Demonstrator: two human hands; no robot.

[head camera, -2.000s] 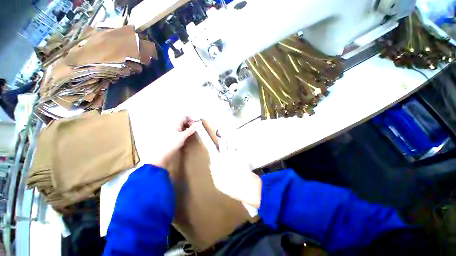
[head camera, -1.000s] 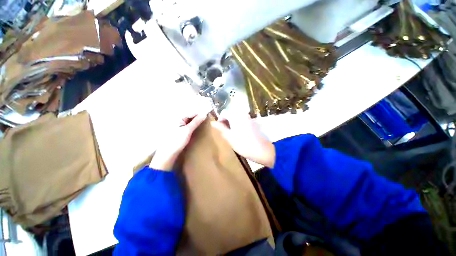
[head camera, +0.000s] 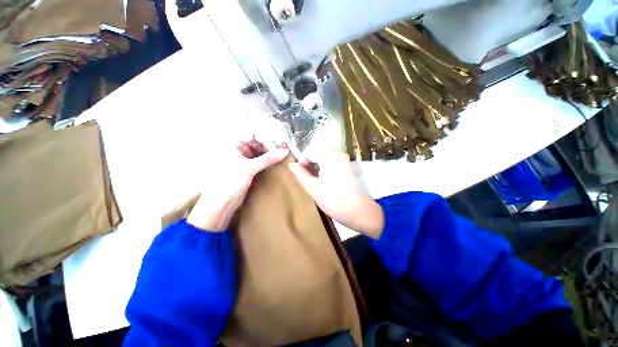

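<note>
A tan-brown fabric panel (head camera: 291, 251) runs from just below the needle area down to my lap, with a darker brown strip (head camera: 345, 261) along its right edge. My left hand (head camera: 234, 179) pinches the panel's top left part near the presser foot. My right hand (head camera: 335, 186) holds the top right edge, fingertips close to the left ones. The presser foot and needle area (head camera: 295, 122) of the white sewing machine (head camera: 339, 17) is just above my fingertips. Whether the fabric lies under the foot is hard to see.
A zipper bundle (head camera: 400, 95) with gold teeth lies right of the needle; a second bundle (head camera: 576, 71) is at the far right. A squared panel stack (head camera: 51, 193) is at left, with an untidy brown pile (head camera: 61, 41) at upper left. A blue bin (head camera: 532, 183) is below the table edge.
Both hands and the panel have moved up to the presser foot, and the panel now lies straighter. The white strip seen along its edge earlier is out of sight. The view has shifted closer to the machine.
</note>
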